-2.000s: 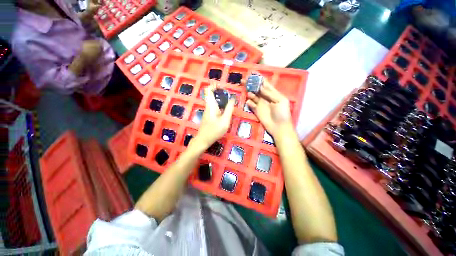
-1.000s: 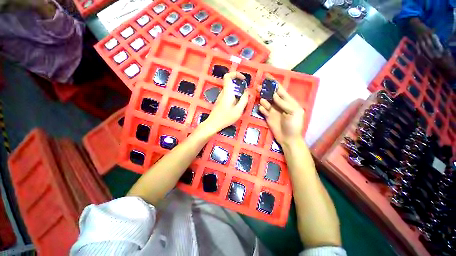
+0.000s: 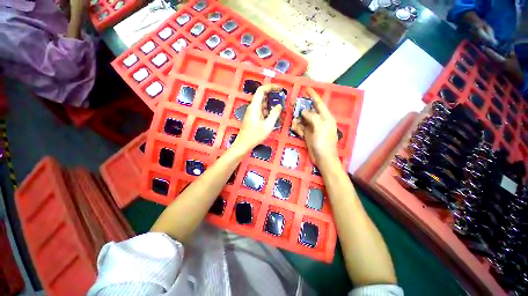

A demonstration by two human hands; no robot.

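A red-orange pocketed tray lies tilted toward my lap, with dark, glossy watch bodies in most pockets. A few pockets along its far edge are empty. My left hand holds a dark watch body between thumb and fingers over the far part of the tray. My right hand holds another watch body, its face shiny grey, just to the right. The fingers partly cover both pieces and the pockets beneath them.
A second tray with pale pieces lies beyond. A white sheet and rows of black shiny pieces are at right. Stacked trays stand at left. A person in pink is at upper left, and a blue sleeve at upper right.
The piece in my right hand showed a dark face a second ago and now looks shiny grey. My right fingers have curled over it. Both hands still hold pieces.
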